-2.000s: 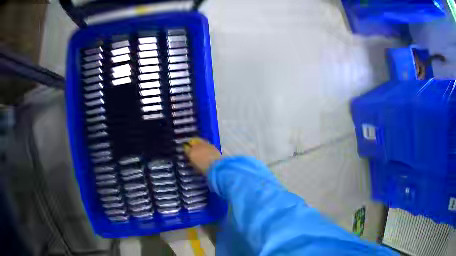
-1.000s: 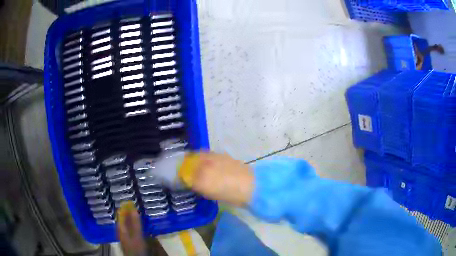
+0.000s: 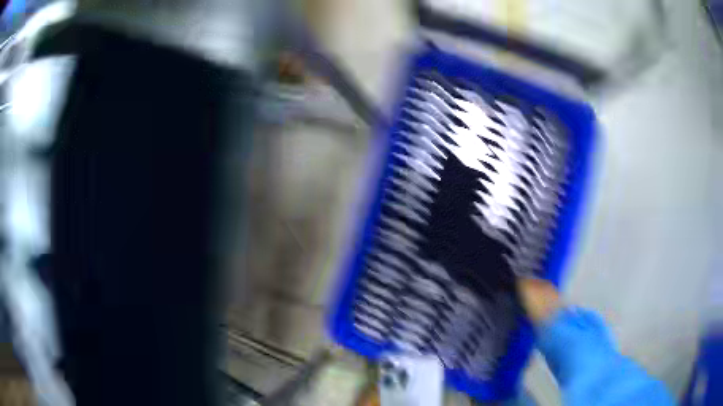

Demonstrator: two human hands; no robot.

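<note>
The blue crate (image 3: pixel 577 186) stands tilted across the view, with rows of upright smartphones (image 3: pixel 507 131) seen as bright bars. A dark gap (image 3: pixel 460 222) without phones lies in its middle. My left hand (image 3: pixel 368 395), mostly cut off by the bottom edge, holds a white smartphone (image 3: pixel 420 382) with dark camera rings over the crate's near end. My right hand (image 3: pixel 541 301) is at the crate's right side, its fingertips over the phones. Blur hides whether it grips one. The blue sleeve runs to the lower right.
A large dark surface, perhaps a black tray (image 3: pixel 135 230), fills the left side. A dark handle bar (image 3: pixel 507 41) crosses beyond the crate's far end. Pale floor (image 3: pixel 650 206) lies to the right, with a blue box (image 3: pixel 707 373) at the lower right edge.
The view has swung left, so the crate sits further right and the dark surface shows at left. My left hand now holds a phone. My right hand has moved to the crate's right side.
</note>
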